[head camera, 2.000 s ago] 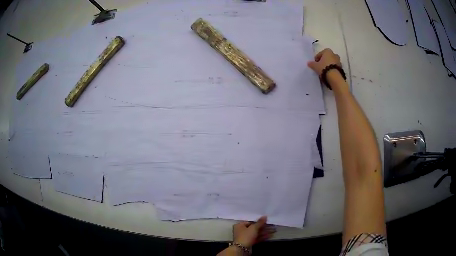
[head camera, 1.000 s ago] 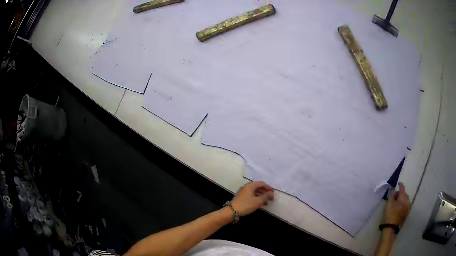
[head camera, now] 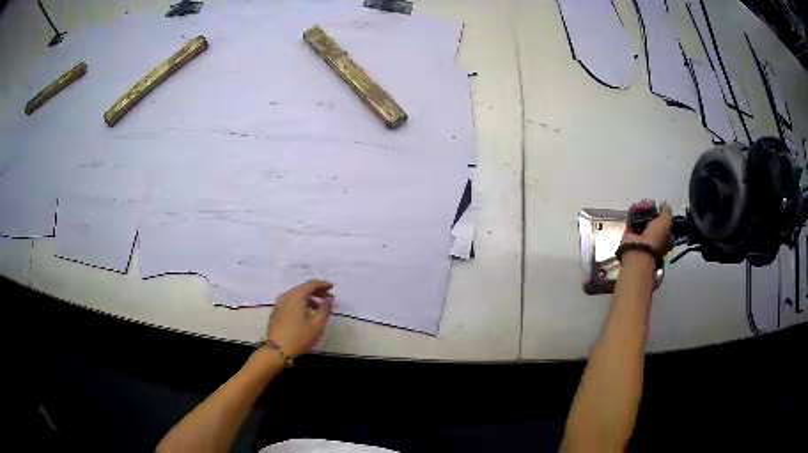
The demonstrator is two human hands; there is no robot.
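The straight knife cutting machine (head camera: 740, 199) stands on the table to the right, its shiny metal base plate (head camera: 599, 250) pointing toward the lay. My right hand (head camera: 649, 228), with the dark bead bracelet, is closed around the machine handle above the base plate. My left hand (head camera: 301, 317) rests at the near edge of the fabric lay, fingers loosely curled and holding nothing. The white-lilac paper marker (head camera: 292, 195) tops the lay, with a thin dark edge along its near side. A dark fabric wedge (head camera: 463, 203) and a small white flap show at its right edge.
Three worn yellow-brown weight bars (head camera: 354, 77) lie on the paper. Dark cloth weights (head camera: 184, 9) stand along its far edge. Cut panels (head camera: 601, 40) with dark edges lie at the far right, some behind the machine. The table (head camera: 496, 310) has a curved-looking near edge with dark floor beyond.
My right hand has moved from the lay's right corner to the machine handle and taken hold. My left hand stays near the front edge. The view has turned right, showing the machine.
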